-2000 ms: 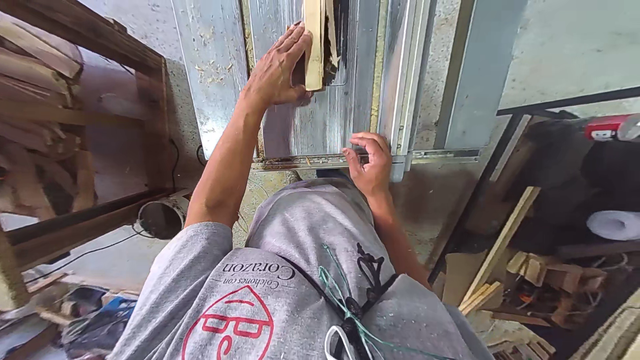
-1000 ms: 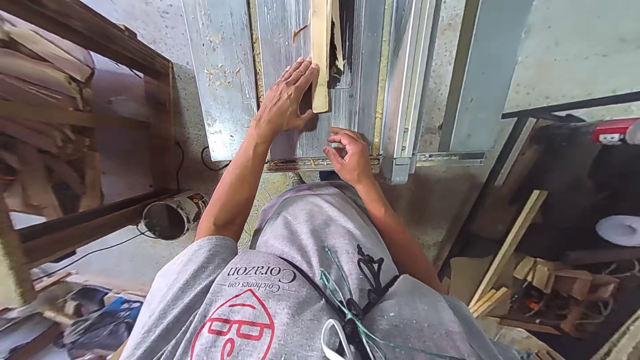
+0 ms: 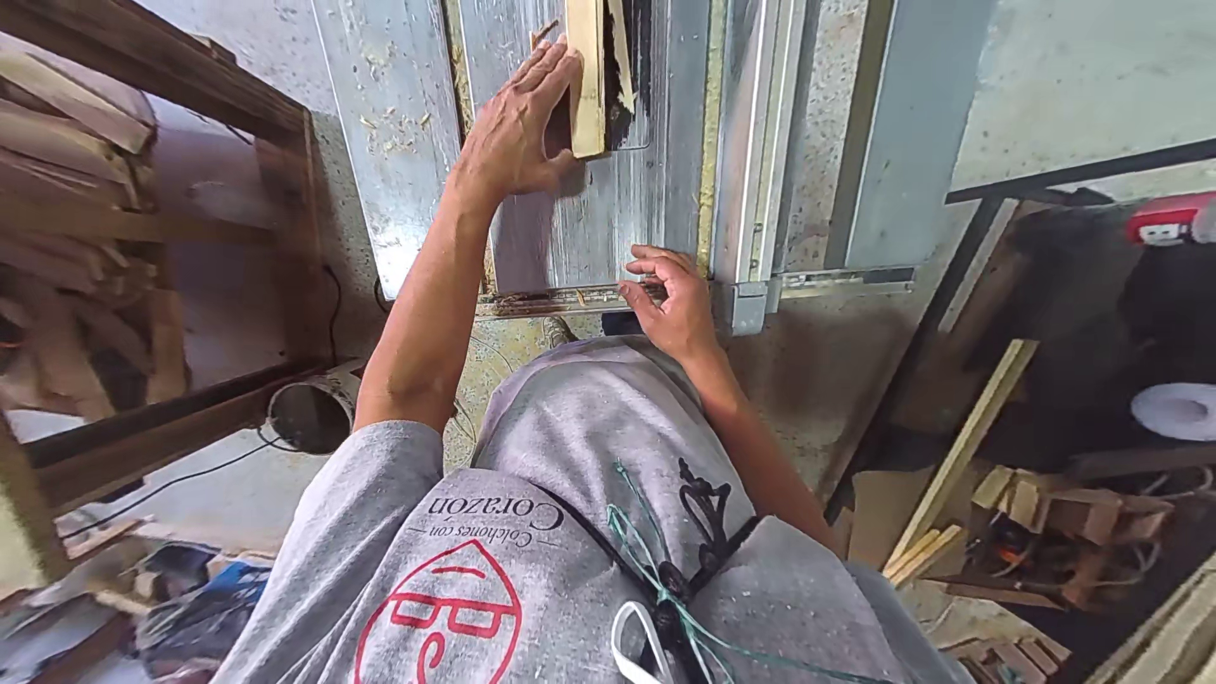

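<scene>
A pale strip of wood (image 3: 589, 90) lies lengthwise on the metal table of a saw (image 3: 608, 209), its near end beside my left hand. My left hand (image 3: 518, 133) is spread at the strip's left edge, fingertips and thumb against or very near it. A thin splintered offcut (image 3: 622, 52) lies right of the strip, over a dark opening in the table. My right hand (image 3: 673, 299) rests at the table's front edge, fingers loosely curled, holding nothing that shows. The far end of the strip is cut off by the top of the view.
Sawdust and chips lie on the table's left part. A metal rail (image 3: 760, 142) runs along its right side. A wooden rack with stacked offcuts (image 3: 71, 237) stands left, a round container (image 3: 312, 416) below it. Right are a dark-framed stand, a leaning wood strip (image 3: 969, 446) and wood blocks (image 3: 1092, 518).
Between the first frame and the second, my right hand moved left along the table's front edge. The view has shifted slightly.
</scene>
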